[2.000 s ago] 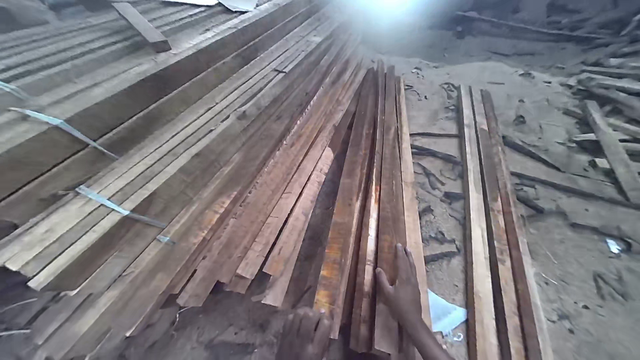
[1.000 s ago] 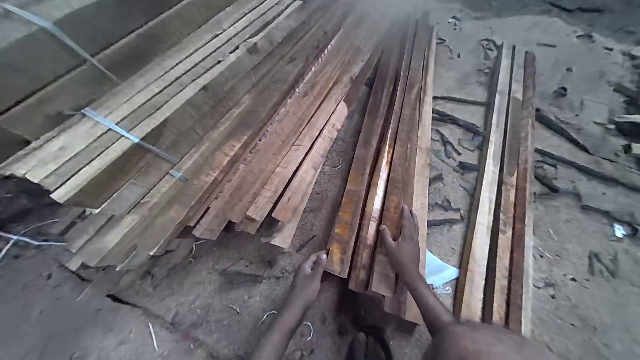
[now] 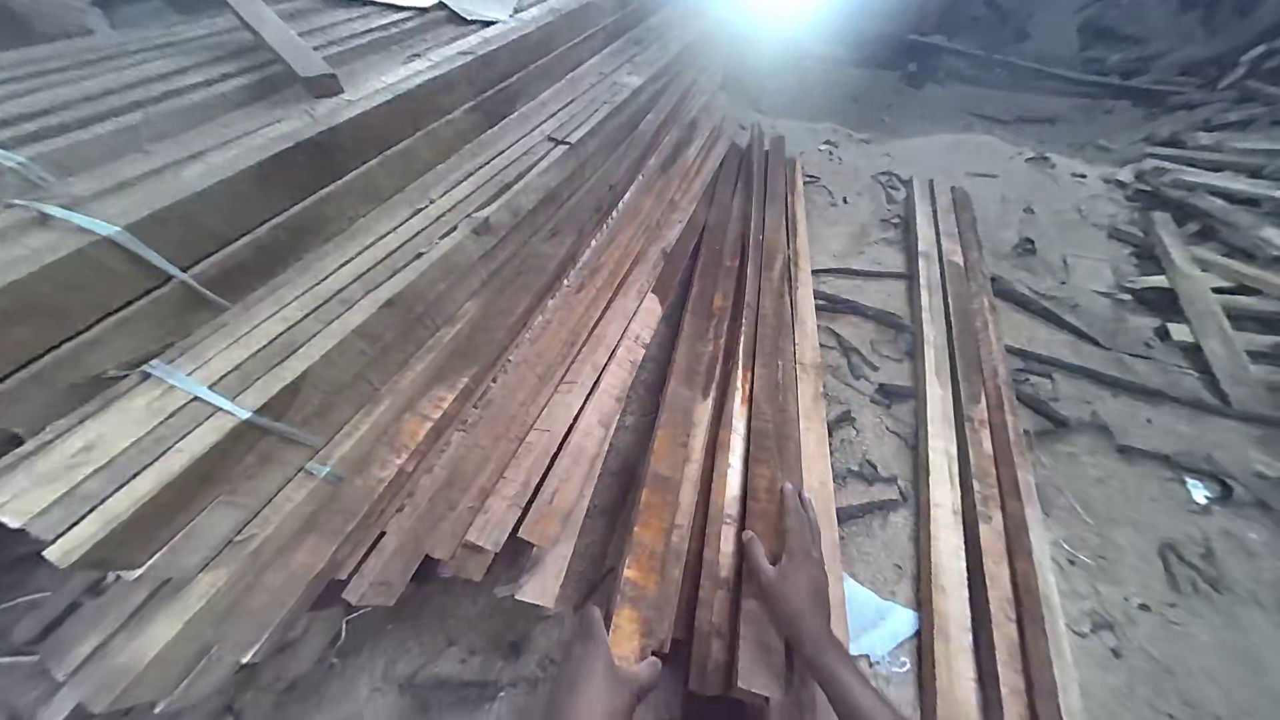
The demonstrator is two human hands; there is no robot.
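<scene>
Several long wooden battens (image 3: 765,420) lie side by side at the lower middle, their near ends close to me. My right hand (image 3: 795,575) rests on the right-hand battens of this group, fingers apart and pointing away from me. At the near end of the leftmost, orange-stained batten (image 3: 650,560) is my left hand (image 3: 600,670), its thumb by the end; it is blurred and partly cut off by the lower edge, so whether it grips the wood is hard to tell.
A wide stack of planks (image 3: 330,400) fans out on the left, with pale strapping (image 3: 215,400) across some. On the right, a few separate battens (image 3: 940,450) lie on the sandy ground. Scrap wood (image 3: 1200,290) is heaped at the far right. A pale scrap (image 3: 878,615) lies between the battens.
The view tipped down and came back up. Both hands remain at the near ends of the middle battens; no plain shift of the wood shows.
</scene>
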